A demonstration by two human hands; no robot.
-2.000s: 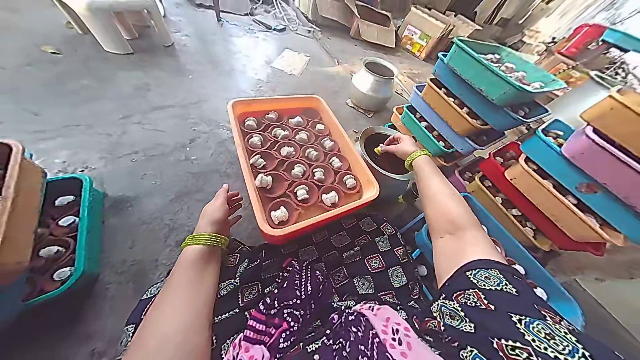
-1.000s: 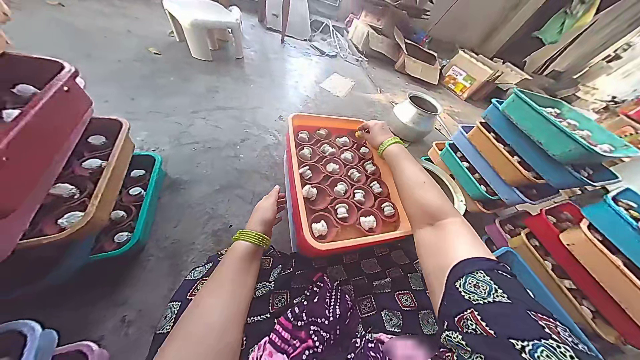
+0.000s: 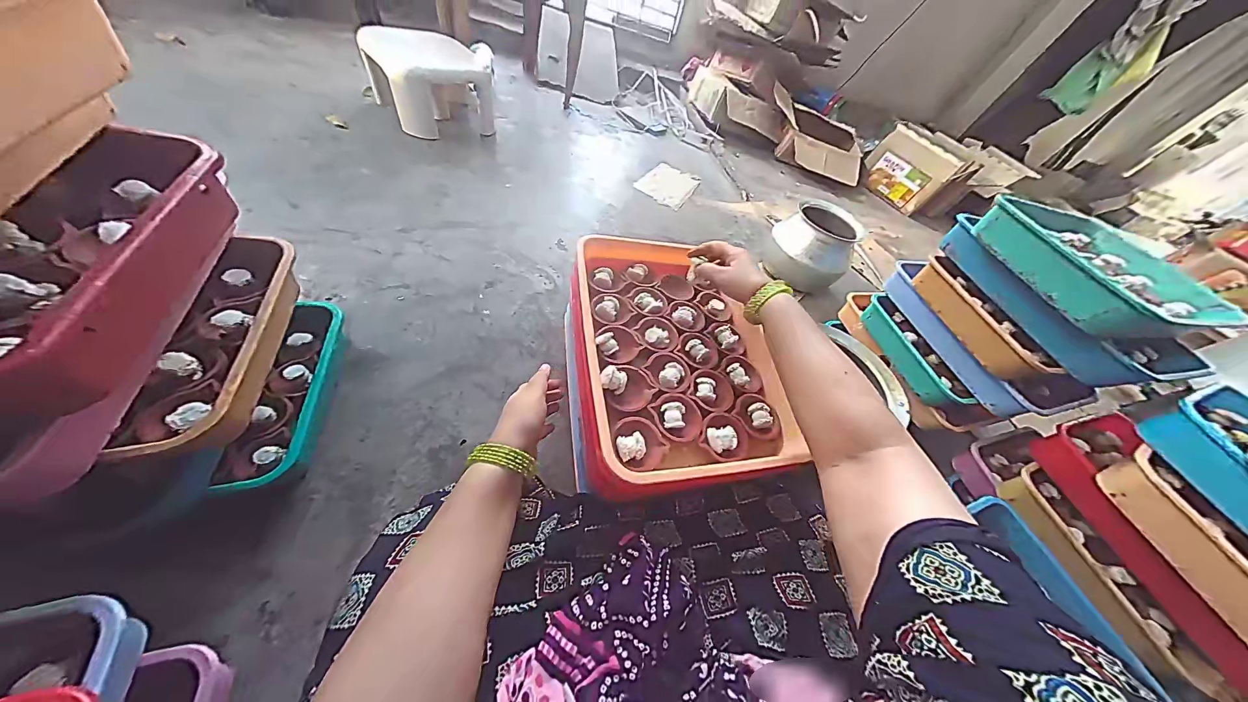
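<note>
An orange plastic tray (image 3: pixel 790 450) lies on stacked trays in front of my lap. Several small round clay cups (image 3: pixel 632 375) fill it in rows, most with a whitish lump (image 3: pixel 671 374) inside. At the tray's far right corner my right hand (image 3: pixel 726 270) pinches a small pale lump (image 3: pixel 695 268) over a cup. My left hand (image 3: pixel 529 409) is beside the tray's left edge, fingers apart and holding nothing. A wide round vessel (image 3: pixel 882 375) is partly hidden behind my right forearm.
Stacked trays of filled cups rise at the left, with a teal tray (image 3: pixel 327 390) lowest, and more at the right under another teal tray (image 3: pixel 1092 263). A metal pot (image 3: pixel 817 249) stands past the tray. Farther off are a white plastic stool (image 3: pixel 419 68) and cardboard boxes (image 3: pixel 916 171).
My right hand was at the round vessel two seconds ago, then moved to the orange tray's far right corner and remains there. The view has shifted.
</note>
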